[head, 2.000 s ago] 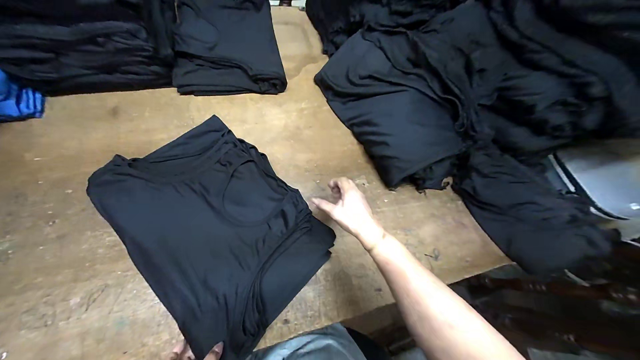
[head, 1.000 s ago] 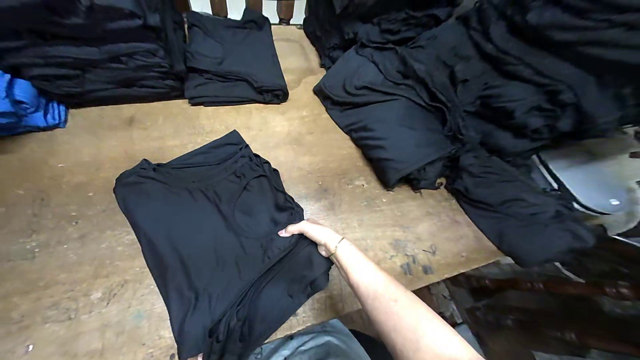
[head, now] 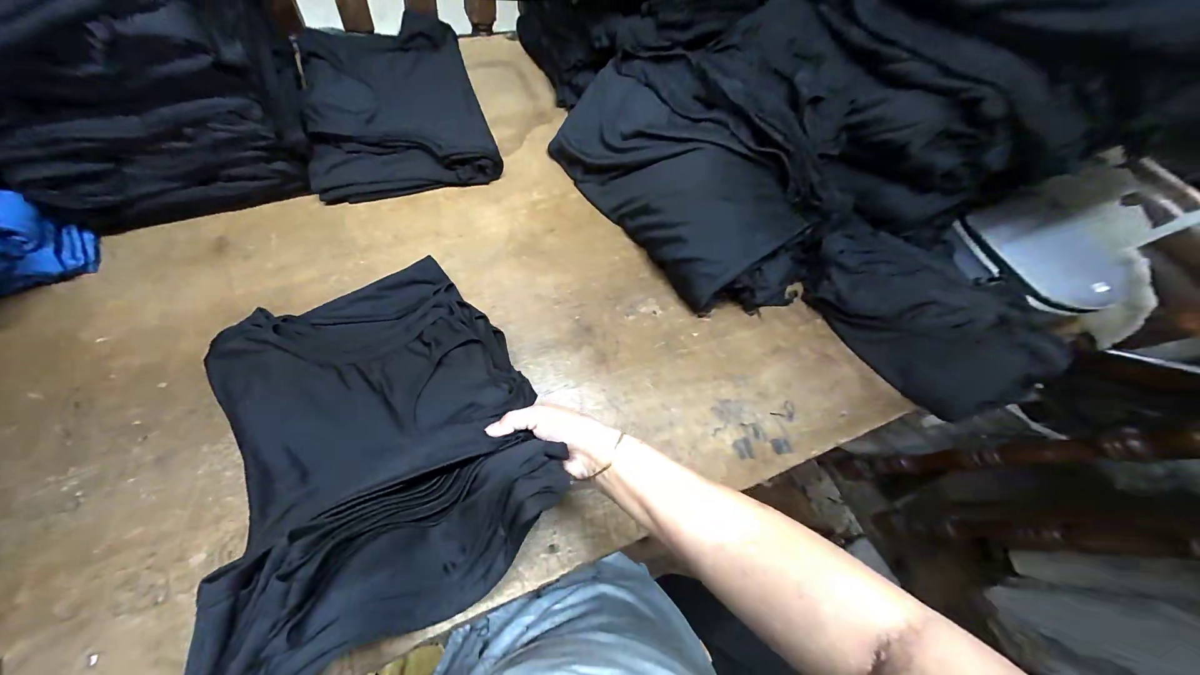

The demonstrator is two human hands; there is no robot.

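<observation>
A stack of black garments (head: 347, 403) lies on the wooden table (head: 600, 300), in the left half of the head view. My right hand (head: 553, 433) grips its right edge, thumb on top and the other fingers hidden under the cloth. Below that grip many thin layers show as curved folds, and the lower part of the stack spreads toward the table's near edge. My left hand is out of sight.
Tall piles of folded black cloth (head: 141, 122) stand at the back left, beside a smaller folded black garment (head: 394, 112) and a blue cloth (head: 42, 244). A loose heap of black fabric (head: 712, 187) covers the right side and hangs over the edge near a grey object (head: 1050, 253).
My right hand, apart from the stack with fingers raised two seconds ago, has closed on its right edge. The lower layers have bent into folds. The left fingertips have gone from view.
</observation>
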